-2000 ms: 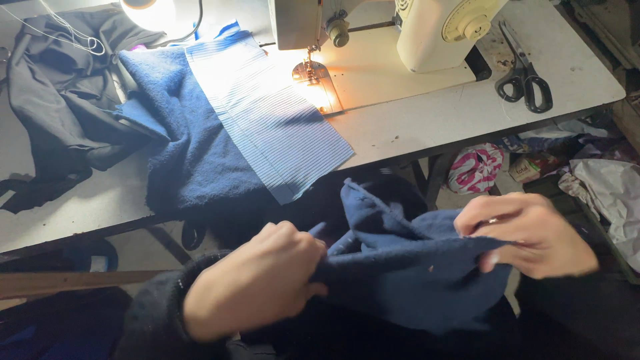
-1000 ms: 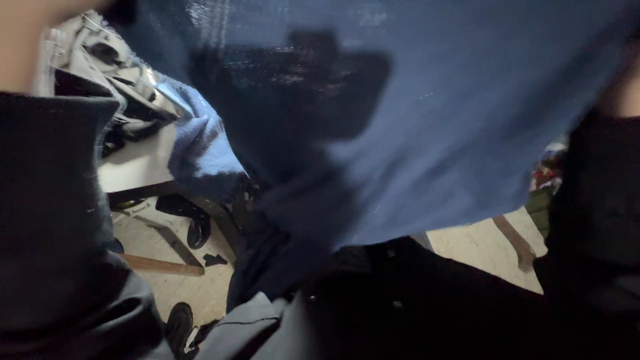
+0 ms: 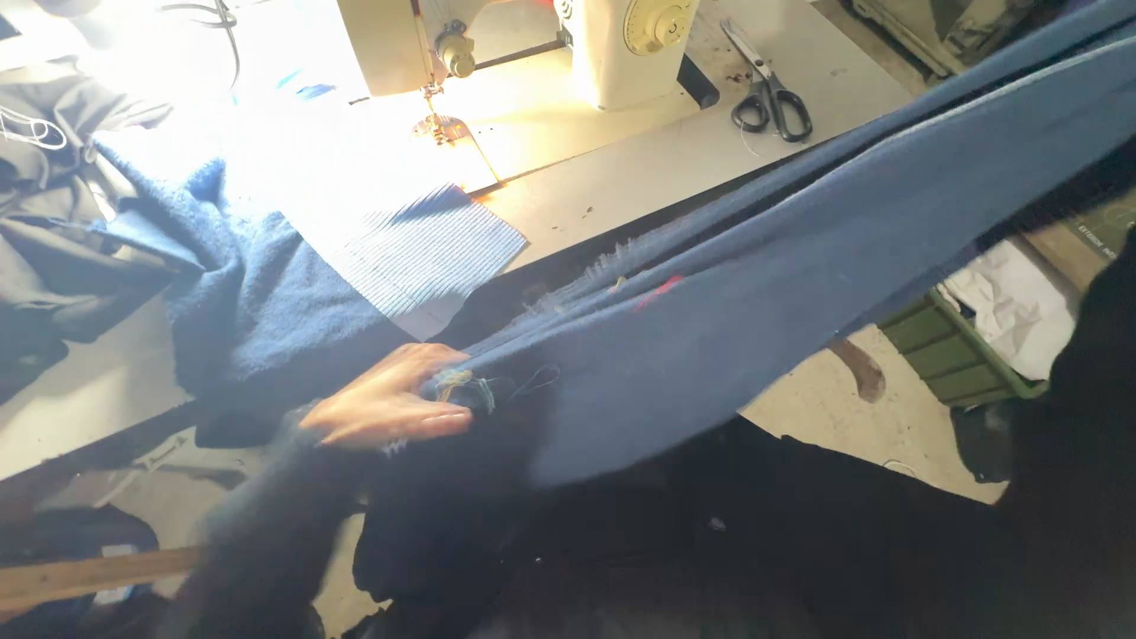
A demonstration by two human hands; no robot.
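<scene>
My left hand (image 3: 395, 399) pinches one end of a long blue fabric piece (image 3: 710, 319), where loose threads hang by the fingertips. The cloth is stretched up to the right and leaves the view at the right edge; its upper edge is frayed and a small red mark shows on it. My right hand is out of view. Behind my left hand, a striped light-blue cloth (image 3: 435, 257) and a fleecy blue cloth (image 3: 257, 293) lie on the table. A sewing machine (image 3: 621, 53) stands at the back, its needle area brightly lit.
Black-handled scissors (image 3: 770, 102) lie on the table (image 3: 568, 209) right of the machine. Grey fabric (image 3: 62, 222) is heaped at the left. A green crate (image 3: 958, 351) with white material stands low at the right. A wooden bar (image 3: 89, 577) is at the lower left.
The blue fabric was bunched between both hands, then spread high across the view; now it is stretched diagonally to the right. My right hand has gone out of view.
</scene>
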